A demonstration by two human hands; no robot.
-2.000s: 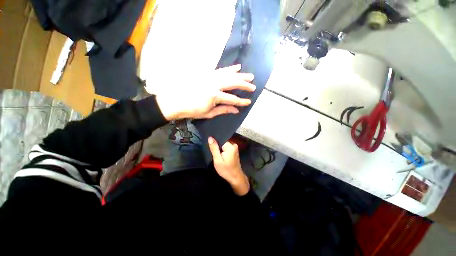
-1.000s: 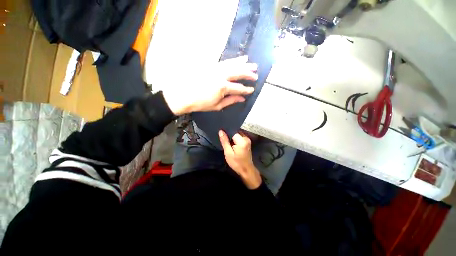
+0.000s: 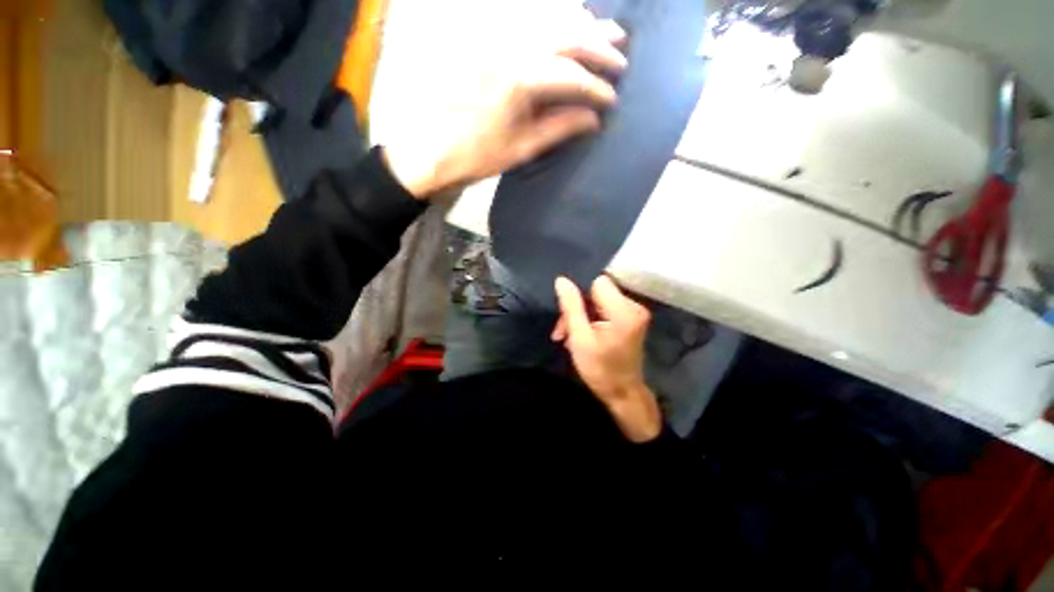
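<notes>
A dark blue-grey garment piece runs from the bright lamp glare down over the table's front edge. Its near end is rounded and hangs towards the lap. My left hand lies palm down, slightly blurred, with its fingertips on the piece's left side; glare washes out part of it. My right hand is at the near end, with thumb and forefinger at the cloth's edge; its other fingers are curled. The sewing machine's small metal parts show at the top, and the needle is lost in the glare.
Red-handled scissors lie on the white table at the right, near thin dark curved trimmings. A dark cloth heap rests on cardboard at the left. Quilted grey padding is below it.
The view has shifted, so table and scissors appear further right. My left hand has moved up along the cloth, uncovering more of its near part. My right hand remains at the near end.
</notes>
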